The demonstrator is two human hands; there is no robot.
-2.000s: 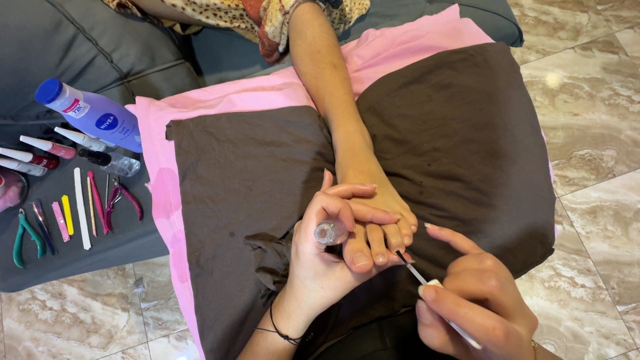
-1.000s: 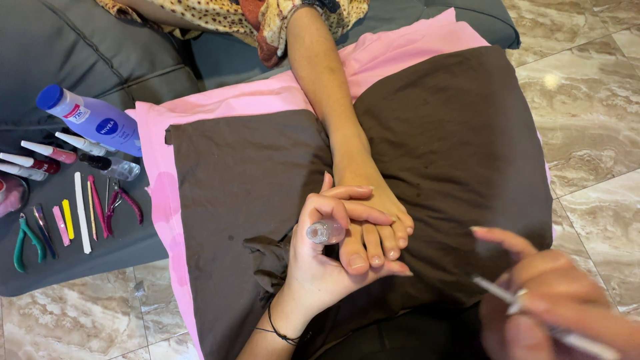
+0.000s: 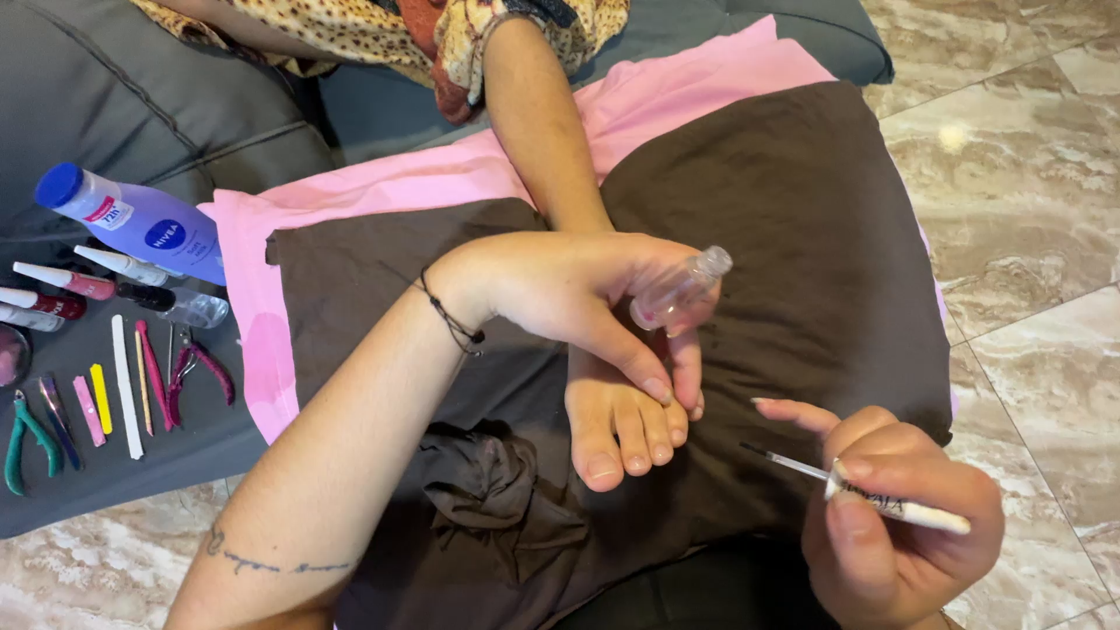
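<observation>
My left hand (image 3: 612, 297) reaches over the other person's bare foot (image 3: 617, 420) and holds a small clear glass nail polish bottle (image 3: 678, 293), uncapped and tilted. Its thumb and a finger are at the smaller toes. In my right hand (image 3: 901, 516) is the white cap of a nail polish brush (image 3: 801, 465), its dark bristles pointing left, apart from the toes. The foot rests on a dark brown cloth (image 3: 787, 236) laid over a pink cloth (image 3: 376, 192).
On the grey padded surface at left are a lotion bottle (image 3: 166, 223), several nail polish bottles (image 3: 87, 284), a white nail file (image 3: 127, 385), green-handled nippers (image 3: 31, 442) and maroon-handled nippers (image 3: 197, 372). Bunched cloth (image 3: 490, 490) lies left of the foot. Marble-patterned floor (image 3: 1006, 219) is at right.
My left hand has moved from below the toes to over the top of the foot, still with the bottle. My right hand has drawn the brush back from the toes, where it was two seconds ago.
</observation>
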